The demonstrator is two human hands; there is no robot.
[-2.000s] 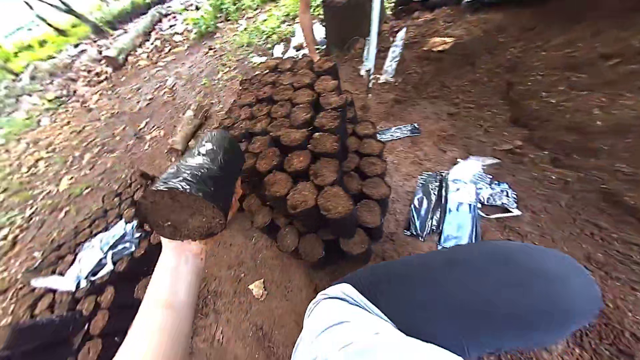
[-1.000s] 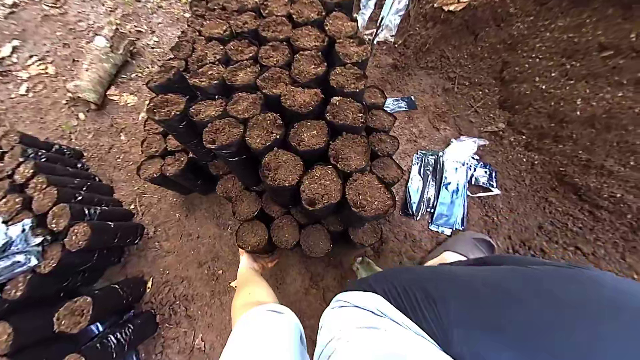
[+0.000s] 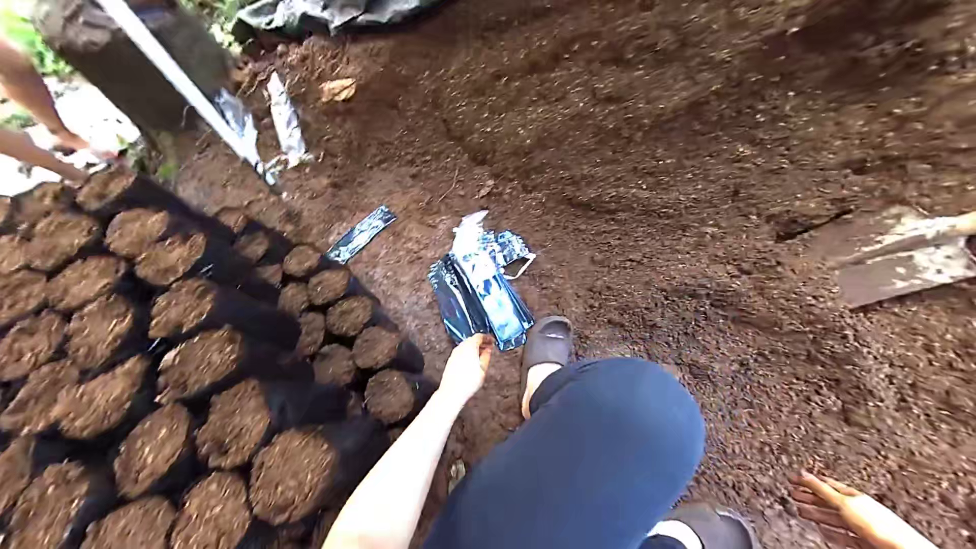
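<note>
My left hand (image 3: 467, 366) reaches to the lower end of a pile of flat black plastic bags (image 3: 480, 293) on the soil; its fingertips are at the bags' edge, and whether they pinch one cannot be told. Over the soil at the lower right, my right hand (image 3: 835, 503) is empty with its fingers apart. Black bags filled with soil (image 3: 293, 473) stand packed together left of my left arm. One more flat bag (image 3: 361, 235) lies between them and the pile.
A shovel blade (image 3: 903, 255) rests in the loose soil at the right. My sandalled foot (image 3: 547, 343) is beside the pile. At the upper left are another person's arms (image 3: 34, 114), a slanting pale pole (image 3: 179, 80) and plastic wrappers (image 3: 285, 122). Dark sheeting (image 3: 328, 14) lies at the top.
Two seconds ago my left hand held a filled bag; a second ago it was low beside the stacked ones. Now it is at the flat bags, and my right hand shows. The view has swung right.
</note>
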